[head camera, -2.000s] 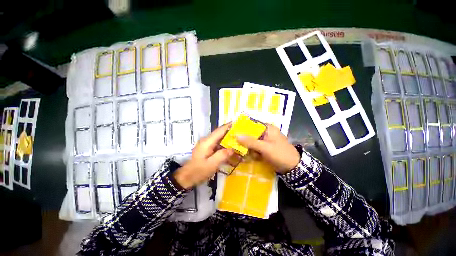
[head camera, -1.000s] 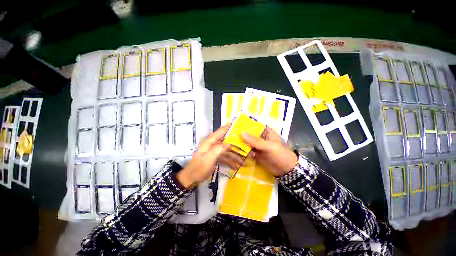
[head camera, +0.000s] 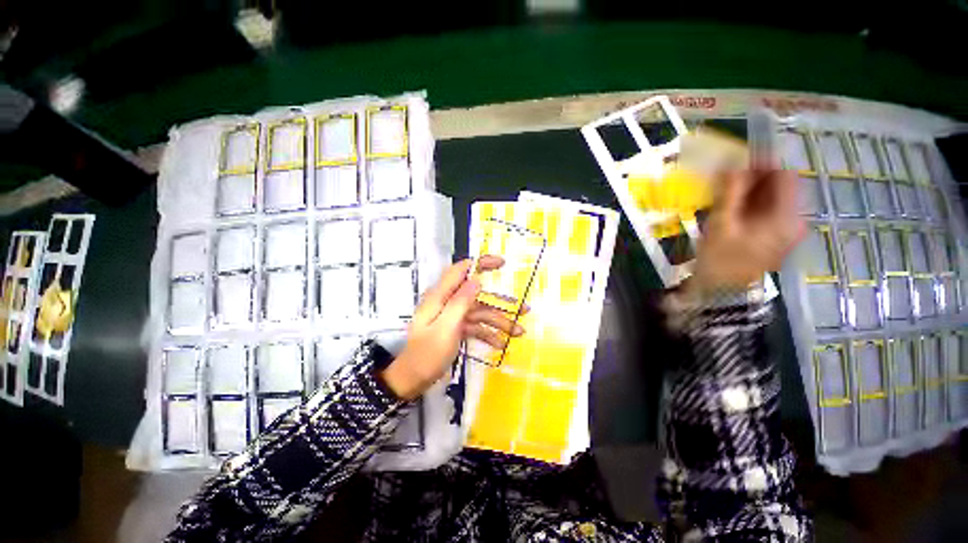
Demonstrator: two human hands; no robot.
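Note:
My left hand (head camera: 437, 329) holds a thin dark-edged phone frame (head camera: 524, 308) by its left side, tilted over the stack of die-cut adhesive sheets (head camera: 552, 398). Fingers show through the frame's open centre. My right hand (head camera: 748, 233) is blurred, raised at the right over the white waste sheet (head camera: 671, 278). A pale, blurred piece of release liner (head camera: 709, 152) is at its fingertips, above the heap of yellow release liner (head camera: 663, 199).
The near blister tray (head camera: 212, 331) with frames lies left of the stack; its top-row frames have yellow edges. The second blister tray (head camera: 862, 331) is at the far right. Other waste sheets (head camera: 72, 235) lie at the far left. A green belt (head camera: 478, 66) runs behind a pale rail (head camera: 531, 115).
My right hand has moved from the frame up and right to the liner heap, with the yellow piece lifted off. My left hand still holds the frame, now with its centre open.

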